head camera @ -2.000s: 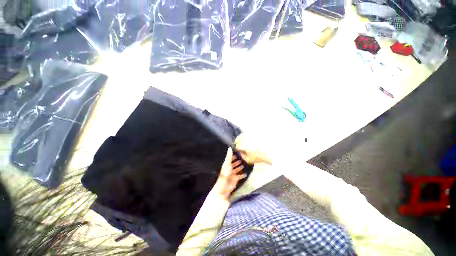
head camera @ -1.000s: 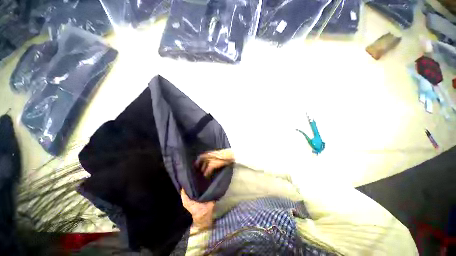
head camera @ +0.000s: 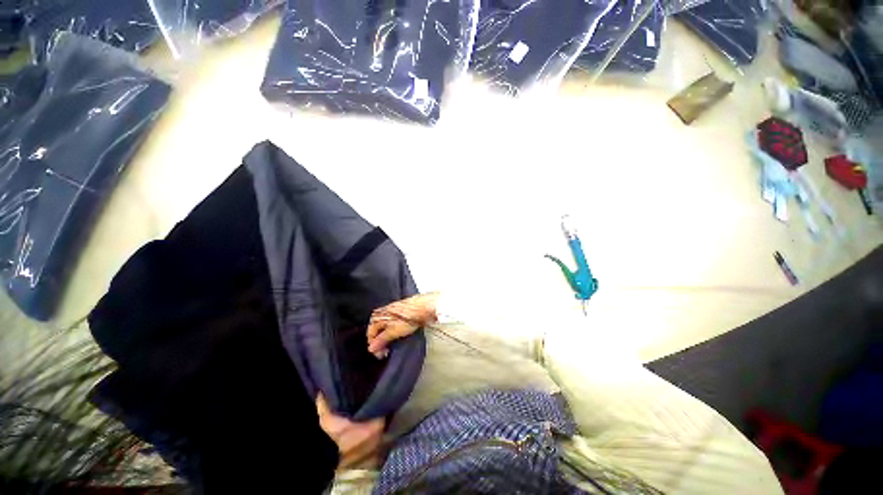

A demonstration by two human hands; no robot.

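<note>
A large soft black garment (head camera: 203,338) lies on the table in front of me. Its grey-blue lined opening (head camera: 286,261) gapes towards the right, with a short black strip inside. My left hand (head camera: 353,435) grips the lower edge of the opening, and part of its fingers is hidden by the cloth. My right hand (head camera: 399,324) is inside the opening with fingers curled; whether it pinches cloth cannot be told. A teal pointed hand tool (head camera: 581,271) lies on the table to the right, touched by neither hand.
Bagged dark garments (head camera: 358,58) lie along the table's far side and at the left (head camera: 73,155). At the right are a brown block (head camera: 699,99), a red-and-black pincushion (head camera: 782,142), a red hand tool (head camera: 846,172) and a marker (head camera: 785,268). A red stool (head camera: 789,445) stands on the floor.
Since two seconds ago the garment's edge has been opened into a wide gap, and my right hand has gone inside it. In the last second the hands have stayed much the same; the view has shifted.
</note>
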